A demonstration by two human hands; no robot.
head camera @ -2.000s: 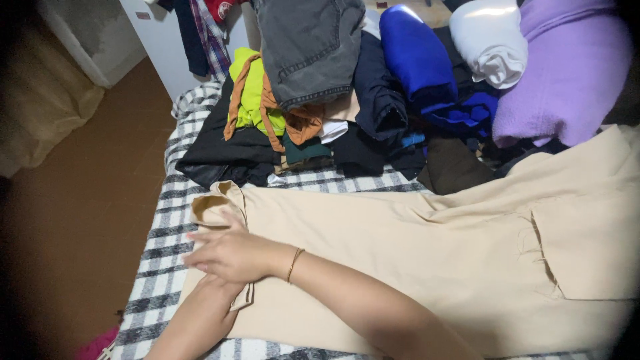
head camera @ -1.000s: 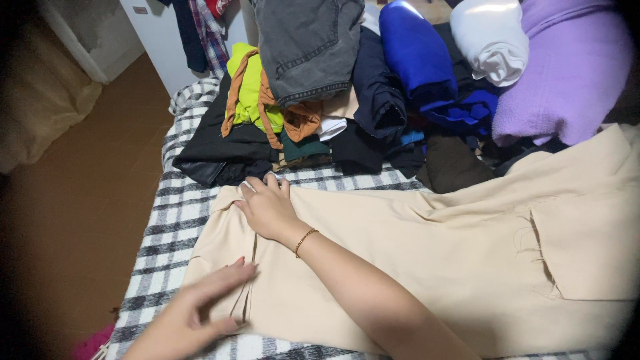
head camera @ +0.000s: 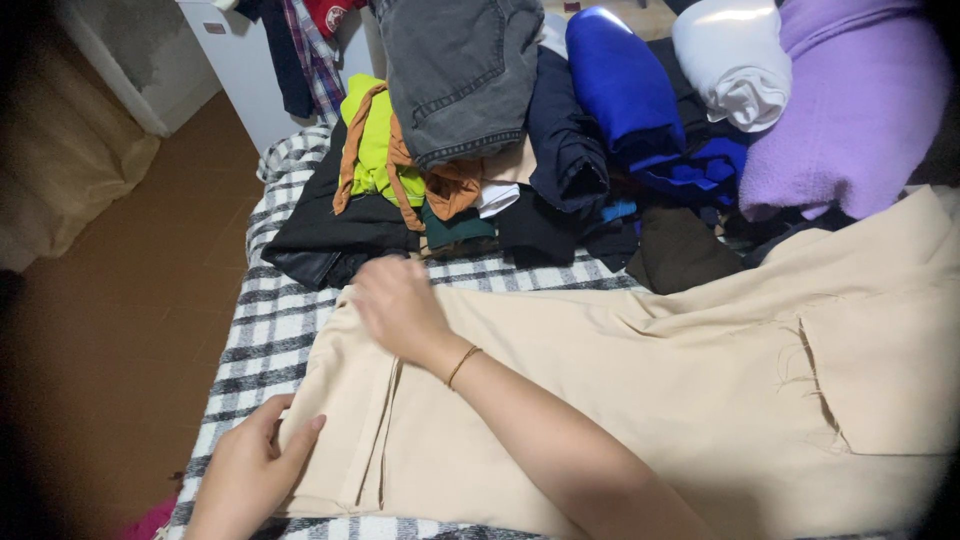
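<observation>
A beige cloth garment (head camera: 570, 375) lies spread over a black-and-white checked blanket (head camera: 247, 352), with frayed threads along an opening at its right. My left hand (head camera: 251, 465) is at the garment's left edge, thumb on top and fingers at the rim, pinching the cloth. My right hand (head camera: 397, 307), blurred and wearing a thin bracelet (head camera: 463, 366) at the wrist, is over the garment's upper left corner. Whether its fingers grip the cloth cannot be told. Between the hands, a folded band with a dark slit (head camera: 382, 435) runs down the cloth.
Piled clothes stand behind the garment: grey jeans (head camera: 457, 82), a rolled blue cloth (head camera: 622, 82), a rolled white cloth (head camera: 735, 67), a purple fleece (head camera: 847, 112) and a black garment (head camera: 330, 232). Brown floor (head camera: 127, 337) shows at the left beyond the bed's edge.
The hands were together on the folded left end two seconds ago; they are now apart. That end now lies flatter. My left hand has moved from the slit to the garment's left edge.
</observation>
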